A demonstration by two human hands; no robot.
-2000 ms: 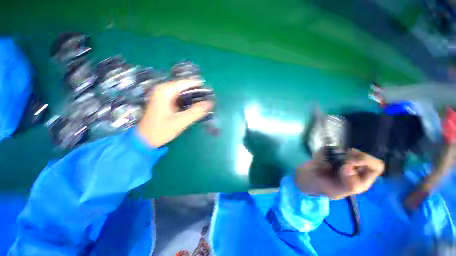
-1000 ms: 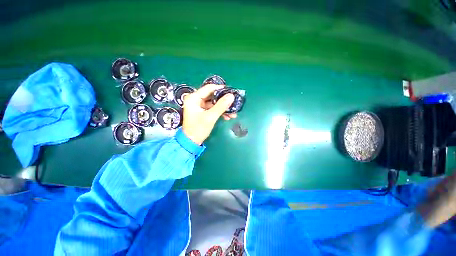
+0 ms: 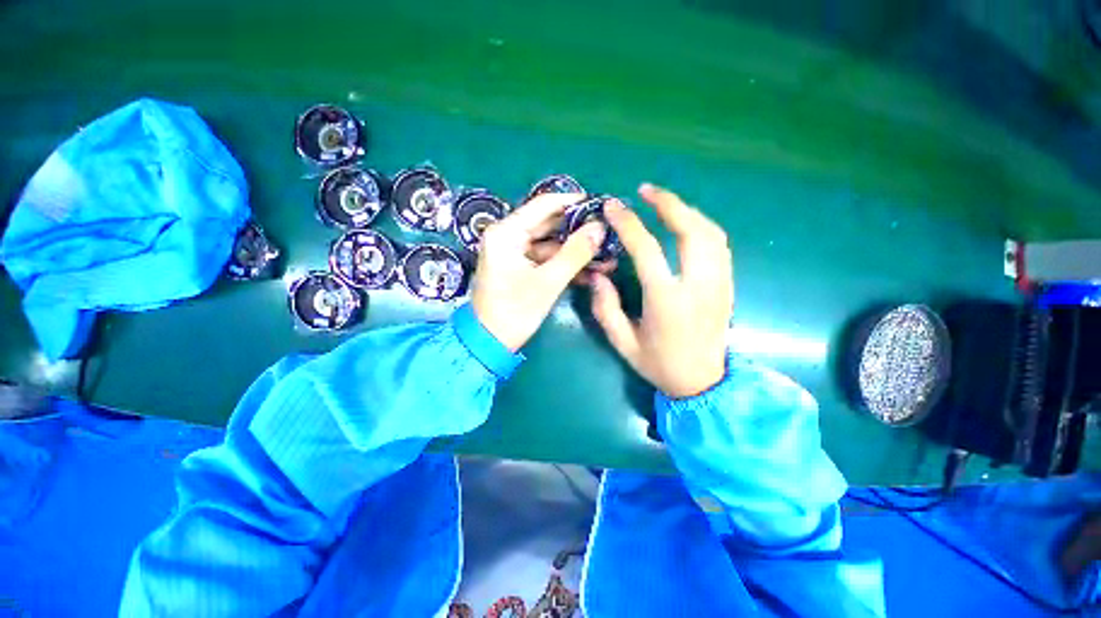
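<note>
A small round black shell (image 3: 596, 229) with a shiny rim is held over the green mat, near the middle of the view. My left hand (image 3: 526, 263) grips it between thumb and fingers from the left. My right hand (image 3: 671, 290) is at its right side with fingers spread; one fingertip is at the shell's rim, and I cannot tell whether it grips. Several similar black shells (image 3: 351, 197) with pale round centres lie open side up to the left. One more shell (image 3: 555, 188) lies partly hidden behind my left hand.
A crumpled light-blue cloth (image 3: 133, 217) lies at the left, with a dark shell (image 3: 251, 254) at its edge. At the right is a black holder (image 3: 992, 374) with a round silvery grainy disc (image 3: 903, 365) at its front. Cords hang at the bench's front edge.
My right hand has come in from the lower right to the held shell. It was at the black holder two seconds ago. My left hand still holds the shell.
</note>
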